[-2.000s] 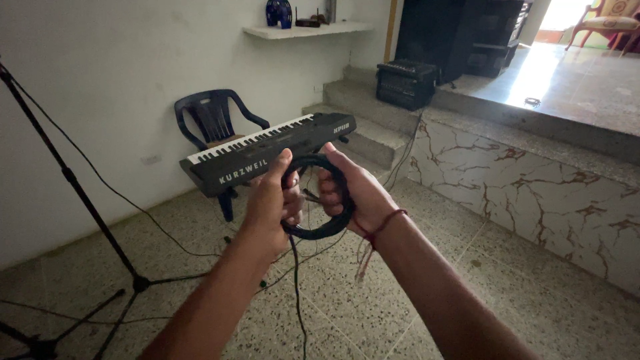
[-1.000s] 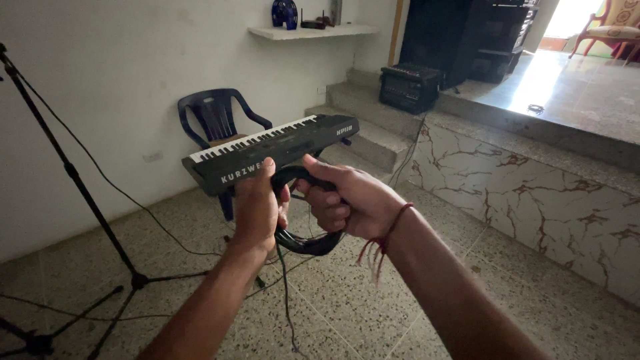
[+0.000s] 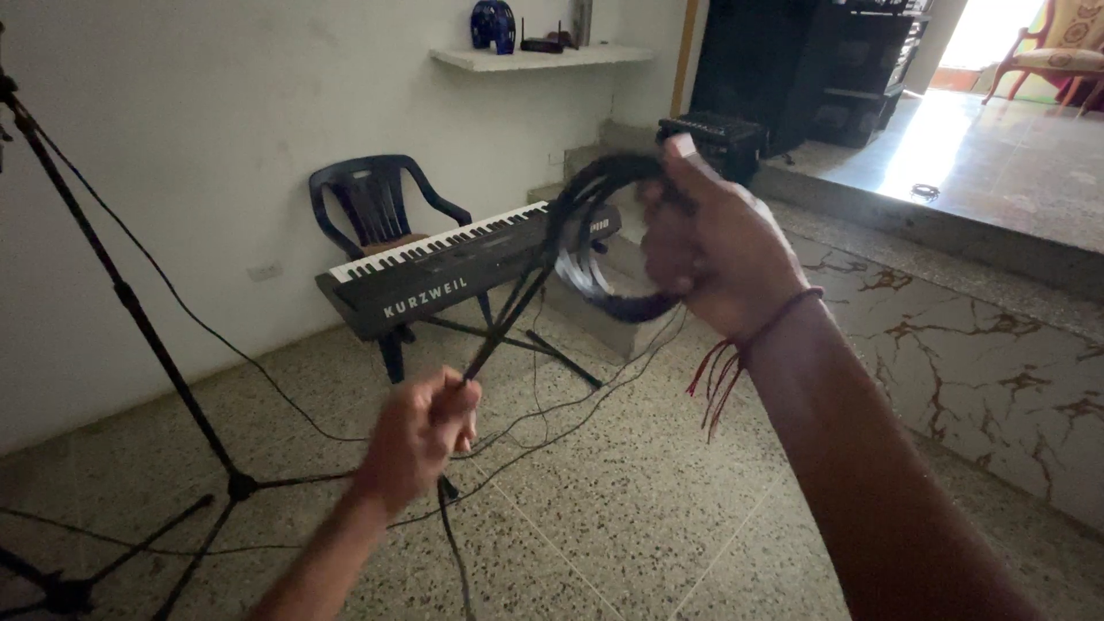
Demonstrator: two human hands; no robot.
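My right hand (image 3: 720,237) grips the right side of a coiled black cable (image 3: 573,211), held up in front of the keyboard's right end. Lower and to the left, my left hand (image 3: 427,427) is closed on a length of the same cable, which runs taut from the coil down to my fingers. Below that hand a cable hangs toward the floor. Behind the coil, a black Kurzweil electronic keyboard (image 3: 466,272) rests on a stand. The coil looks blurred, and its far right part is hidden by my right fingers.
A microphone-type stand (image 3: 129,297) rises at the left. A dark plastic chair (image 3: 379,203) is behind the keyboard. Loose cables (image 3: 552,440) cross the speckled floor. Steps and a marbled raised platform (image 3: 975,371) lie at the right, with a black amplifier-like box (image 3: 733,147).
Both hands were together at the coil; now they are apart. My right hand has moved up and right with the coil, and my left hand has moved down and left, holding a cable length.
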